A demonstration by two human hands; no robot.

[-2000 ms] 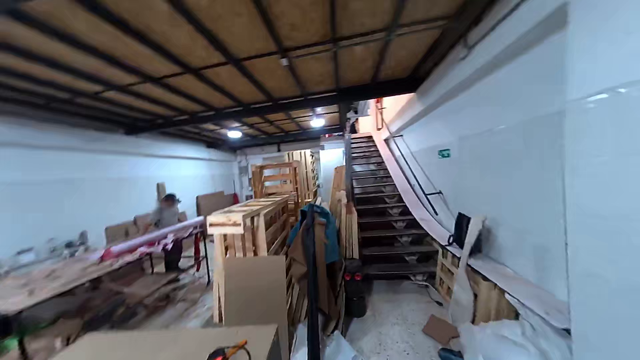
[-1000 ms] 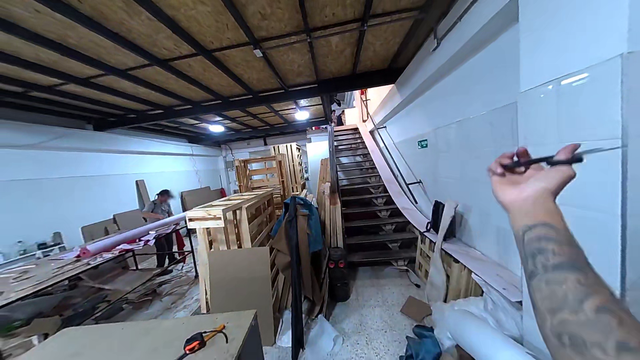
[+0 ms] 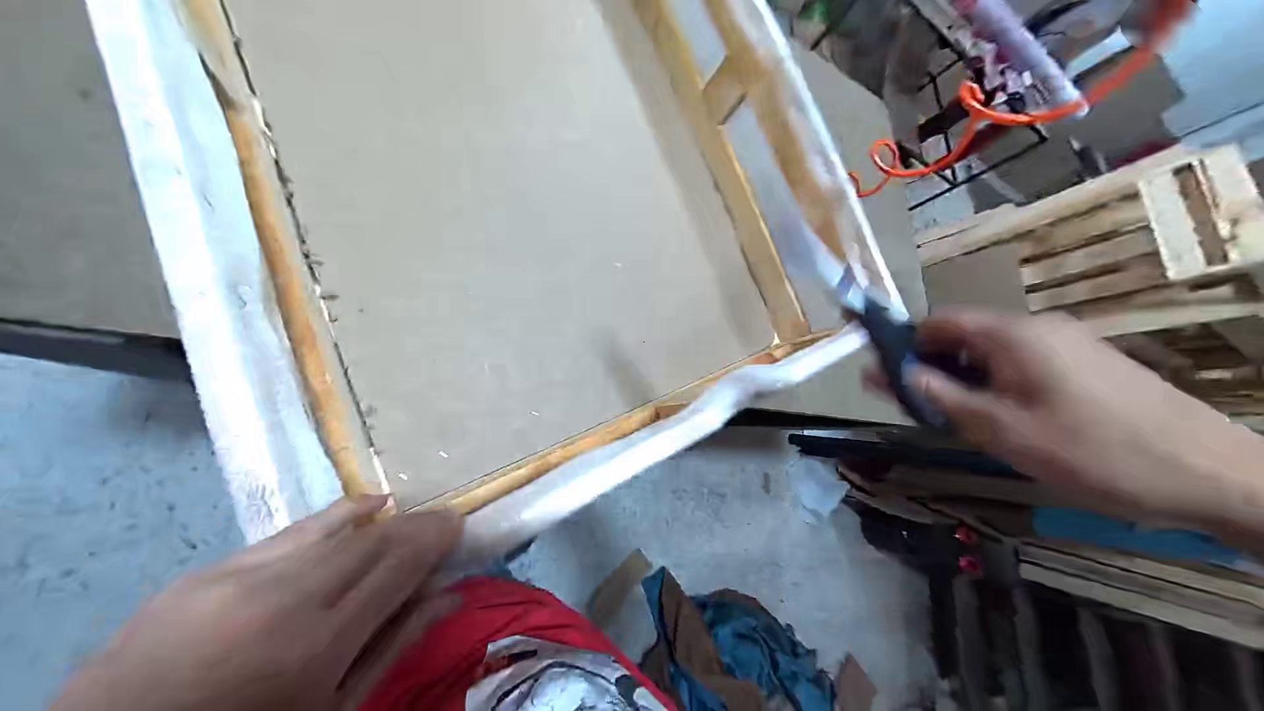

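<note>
A wooden frame (image 3: 286, 286) with white padding (image 3: 183, 267) along its outer sides lies tilted across the view on a brown board surface. My left hand (image 3: 296, 602) grips its near corner, fingers over the wood and the padding. My right hand (image 3: 1047, 405) holds dark-handled scissors (image 3: 904, 355), blurred by motion, at the frame's right corner. The blades are at the white padding there, and whether they are cutting cannot be told.
An orange coiled hose (image 3: 973, 114) hangs at the upper right. Slatted wooden pallets or frames (image 3: 1116, 227) stand at the right. Blue and brown cloth (image 3: 750, 642) lies on the floor below. Dark stair steps (image 3: 1047, 632) show at the lower right.
The view has swung down and turned strongly. The right hand, raised with the scissors a second ago, is now at the frame's corner. The left hand and the frame have come into view.
</note>
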